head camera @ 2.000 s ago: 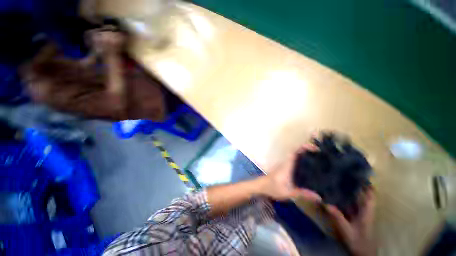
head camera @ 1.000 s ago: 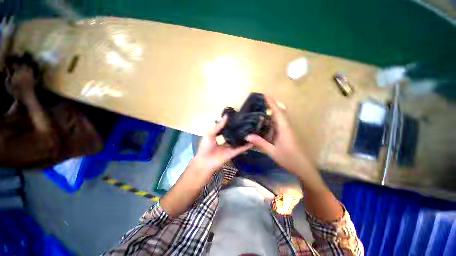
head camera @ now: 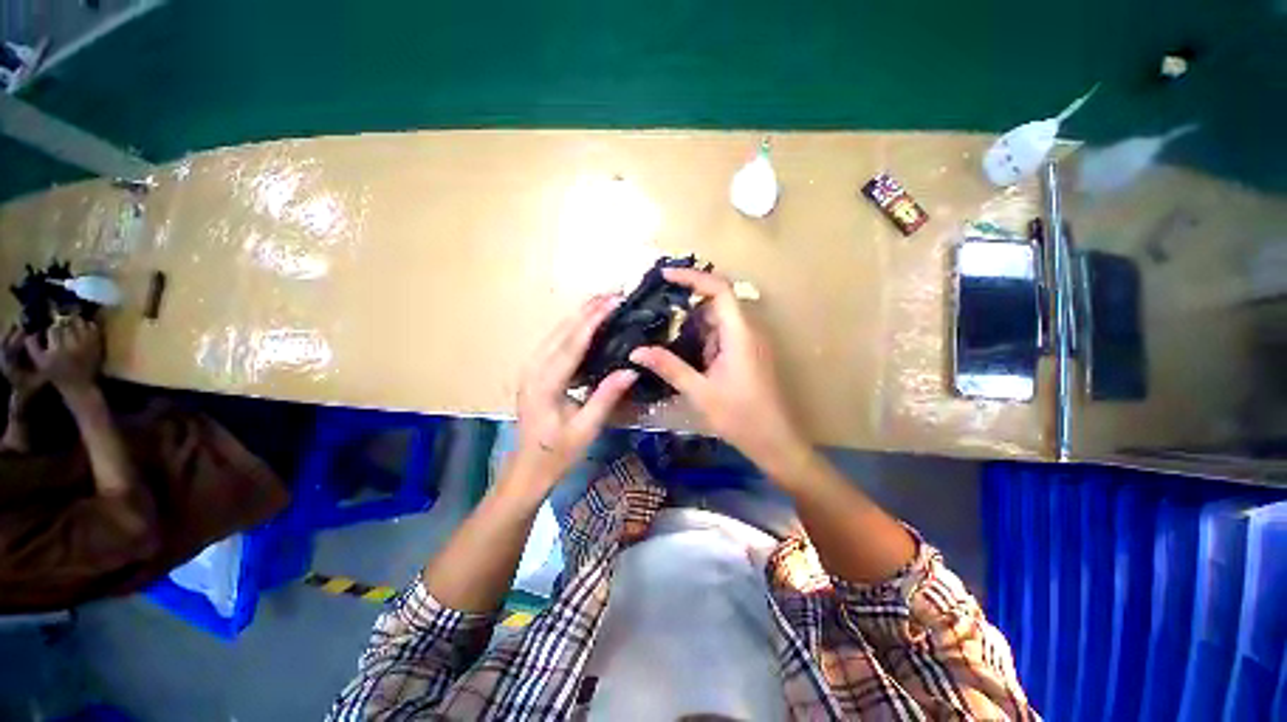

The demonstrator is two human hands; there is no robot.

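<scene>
A black spiky hair piece [head camera: 638, 339] with small tan bits is held between both hands over the front edge of the tan bench [head camera: 466, 268]. My left hand [head camera: 565, 381] grips its left and lower side, thumb on the near face. My right hand [head camera: 727, 367] grips its right side, with fingers over the top and thumb on the near face. The palms and fingers hide part of the piece. A small tan bit [head camera: 745, 291] shows beside my right fingers.
Behind the hands lies a white glue bottle [head camera: 755, 186]; right of it are a dark red-brown packet [head camera: 895, 203], another white bottle [head camera: 1022, 153], a smartphone [head camera: 997, 317] and a metal-edged clear panel [head camera: 1061, 409]. Blue crates [head camera: 1115, 592] stand right. Another person's hands [head camera: 64, 353] work left.
The view has swung right and levelled. The black piece is now turned in both hands, with my right fingers higher over its top. Both hands still hold it.
</scene>
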